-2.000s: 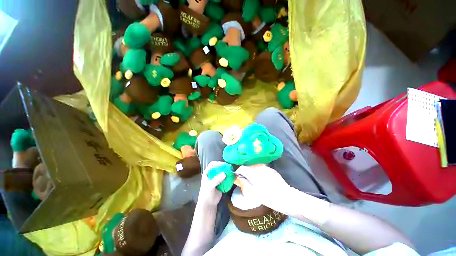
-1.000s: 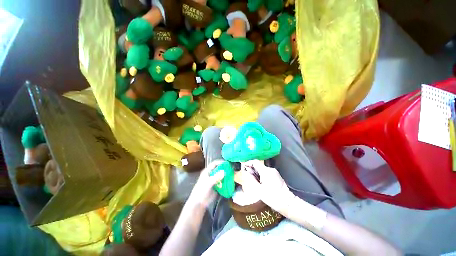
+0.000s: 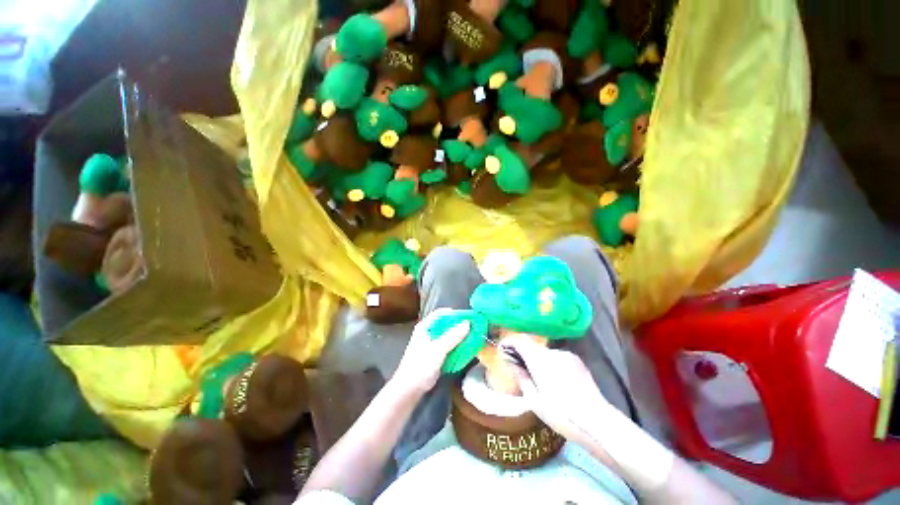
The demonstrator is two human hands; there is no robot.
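Note:
A plush toy stands upright on my lap, its green top (image 3: 546, 299) away from me and its brown pot (image 3: 503, 434) with gold lettering close to my body. A pale yellow pompom (image 3: 501, 265) sits on the edge of the green top. My left hand (image 3: 434, 347) grips the smaller green side pad (image 3: 468, 340). My right hand (image 3: 538, 375) is at the trunk below the green top, its fingers closed around a small dark tool, probably thread snips (image 3: 507, 349), mostly hidden by the fingers. The tool's tip is near the pad's joint with the trunk.
A yellow woven sack (image 3: 725, 148) full of plush toys lies open ahead. A carton (image 3: 187, 217) with a few toys stands at left, and more toys (image 3: 264, 396) lie below it. A red stool (image 3: 780, 365) with paper (image 3: 866, 330) and a yellow stick (image 3: 887, 402) is at right.
The view has shifted, showing more of the left side. My left hand has turned the side pad outward. The dark tool in my right hand now points at the pad's joint.

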